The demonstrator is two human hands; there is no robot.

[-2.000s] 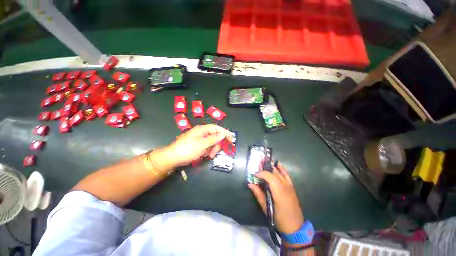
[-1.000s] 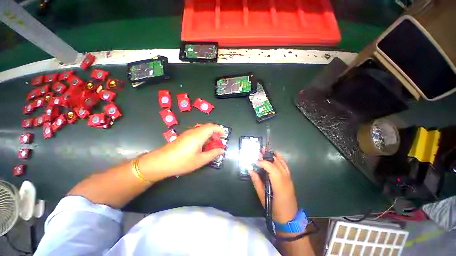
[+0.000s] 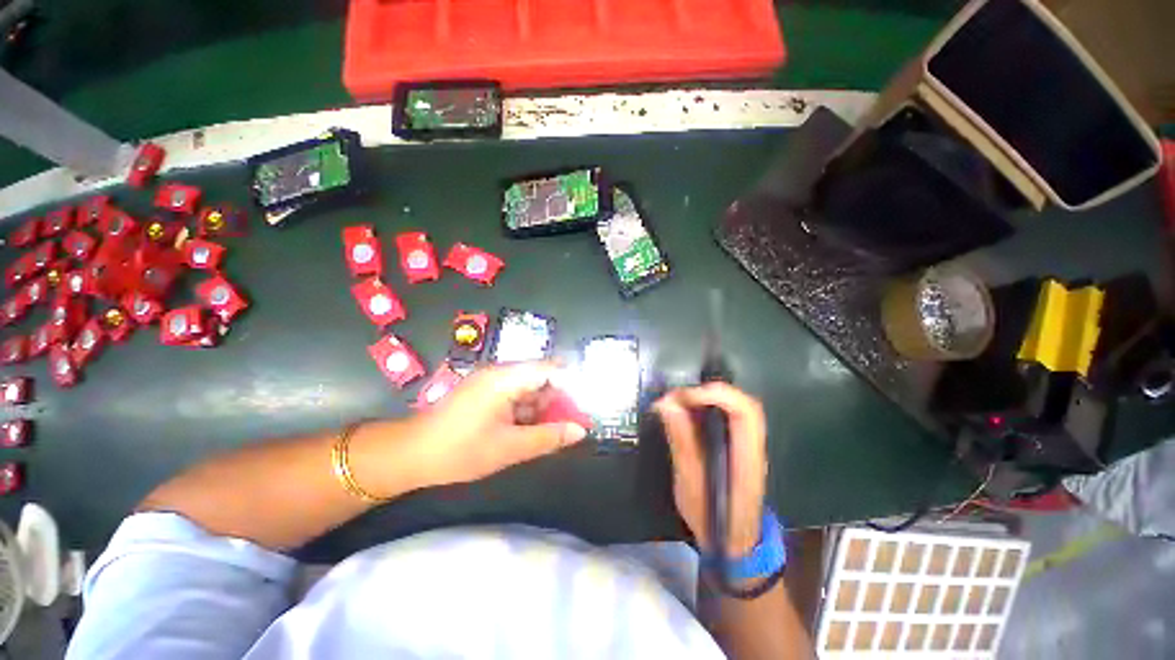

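Observation:
My left hand (image 3: 496, 419) holds a red component (image 3: 557, 407) between thumb and fingers, close to the left side of a bright device board (image 3: 612, 387). My right hand (image 3: 715, 445) grips the black soldering iron (image 3: 716, 451); its thin tip points away from me, to the right of that board and apart from it. A second device board (image 3: 523, 337) lies just beyond my left hand, partly hidden, with a red component with a gold centre (image 3: 468, 335) beside it. Glare hides detail on the bright board.
Many red components (image 3: 129, 264) are piled at left, several more nearer the middle. Device boards lie at the back (image 3: 447, 108), back left (image 3: 302, 172) and centre (image 3: 554, 201). Right: speckled mat (image 3: 825, 310), tan roll (image 3: 938, 313), yellow block (image 3: 1062, 328), smartphone (image 3: 1044, 97). White grid tray (image 3: 921, 593) sits low right.
The view has shifted right. My right hand has come off the bright board and now holds the iron upright beside it. My left hand has brought the red component to the bright board's left side.

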